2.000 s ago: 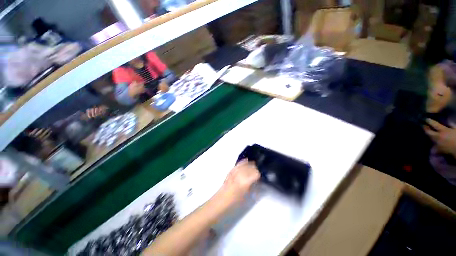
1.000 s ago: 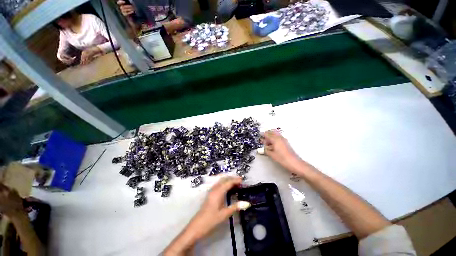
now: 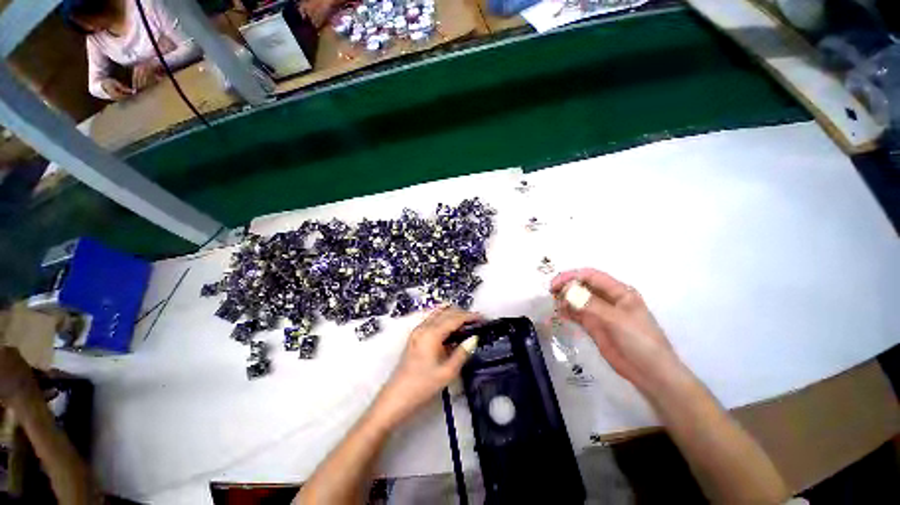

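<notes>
A black plastic housing lies at the bench's near edge, with a round pale opening near its middle and a long slot on its left side. My left hand grips its upper left corner, a pale cap on one fingertip. My right hand is raised just right of the housing's top end, fingers curled together, a pale cap on one finger. Whether it holds a small part cannot be made out. A large heap of small dark, silvery components lies left of and beyond the housing, a few loose at its near side.
A green belt runs behind the white-covered bench. A blue box stands at left with thin sticks beside it. A neighbour's arm is at lower left. People work at the opposite bench. A brown carton is at lower right.
My right hand has moved from the heap's right edge back towards the housing and turned, its fingers curled. My left hand stays on the housing's corner. The camera view has shifted slightly.
</notes>
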